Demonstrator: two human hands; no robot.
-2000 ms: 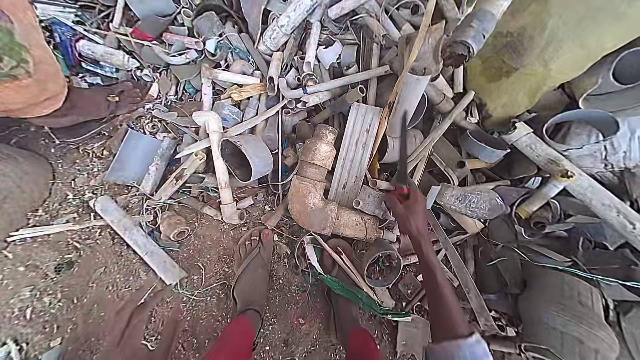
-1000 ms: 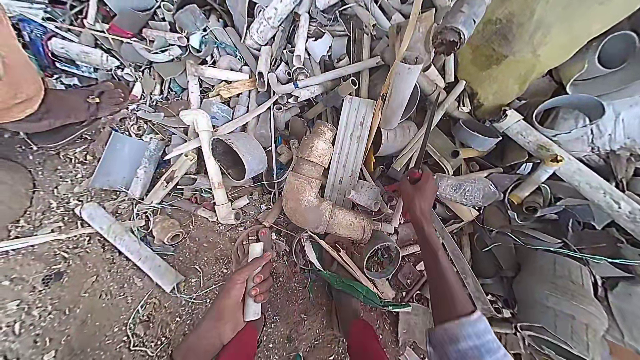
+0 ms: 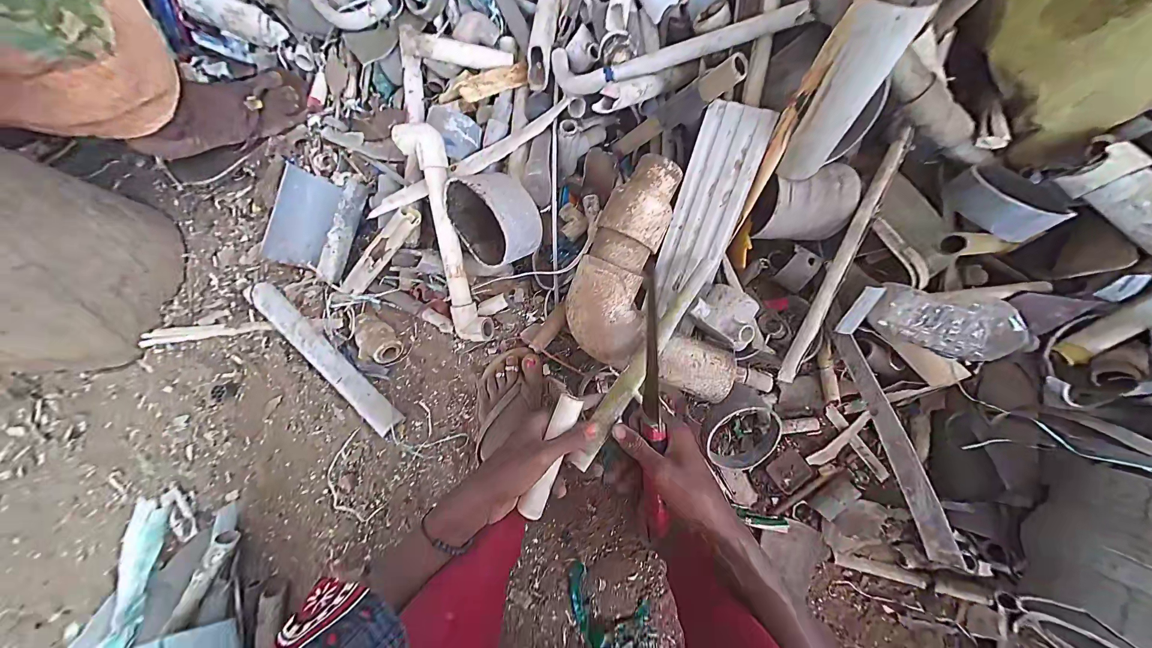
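Note:
My left hand (image 3: pixel 531 454) is closed around a short piece of white plastic pipe (image 3: pixel 562 418). A longer pale strip (image 3: pixel 625 387) rises from between my hands toward the ridged white panel (image 3: pixel 720 193); its lower end is at my left fingertips. My right hand (image 3: pixel 670 459) grips the red handle of a long dark blade (image 3: pixel 652 342), which points upward beside the strip. Just beyond lies a dirty tan pipe elbow (image 3: pixel 607 297). Whether the blade touches the strip I cannot tell.
Scrap plastic pipes heap up ahead and to the right, with a crushed clear bottle (image 3: pixel 949 324). A cut grey pipe (image 3: pixel 324 355) lies on the dirt at left. Another person's foot (image 3: pixel 225 112) is at the upper left. A large grey-brown rounded object (image 3: pixel 81 261) stands at the left edge.
My left hand came into view holding the short pipe, then moved toward my right hand. My right hand has moved down and left with the blade. The pale strip is now between my hands.

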